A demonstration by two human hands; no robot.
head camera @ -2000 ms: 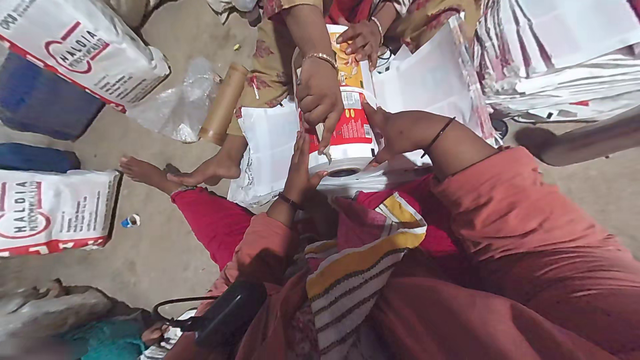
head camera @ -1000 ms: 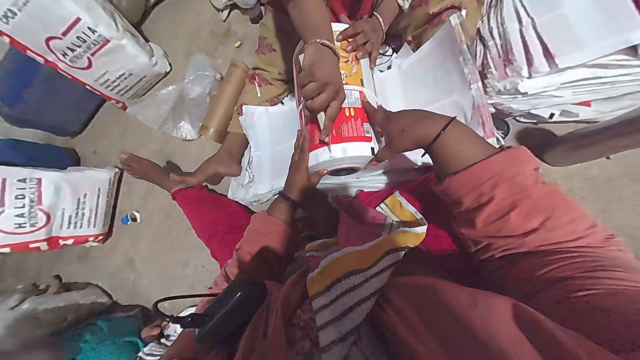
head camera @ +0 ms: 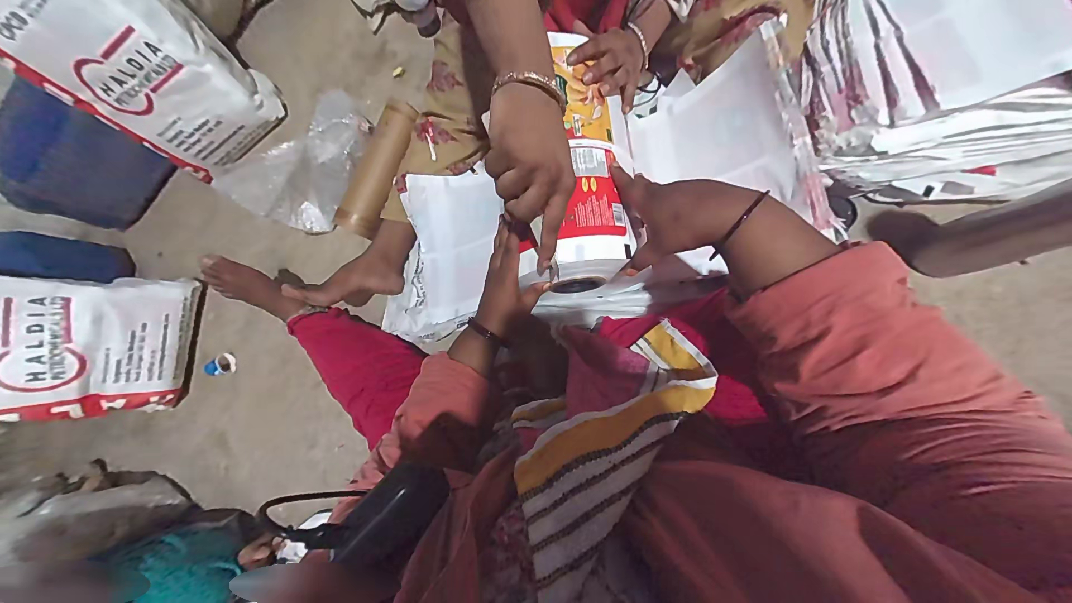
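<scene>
A roll of printed packaging film (head camera: pixel 596 197), white, red and yellow, lies over white sheets (head camera: pixel 456 251) between me and another person. My left hand (head camera: pixel 506 280) rests against the left side of its near end, fingers pointing away from me. On the roll's right side is my right hand (head camera: pixel 662 213), thumb and fingers spread along the film. The other person's hand (head camera: pixel 532 167), with a bangle, reaches down onto the near end and seems to hold something small and thin, too small to name. Their other hand (head camera: pixel 610 63) lies on the far end.
Stacked silvery film sheets (head camera: pixel 938 159) lie at the upper right. On the left are printed white sacks (head camera: pixel 100 352), blue containers (head camera: pixel 75 155), clear plastic film (head camera: pixel 314 167) and a brown cardboard tube (head camera: pixel 377 167). A dark bar-like object (head camera: pixel 997 230) juts in at the right edge.
The other person's bangled hand has shifted slightly on the near part of the roll. My two hands have stayed at its sides.
</scene>
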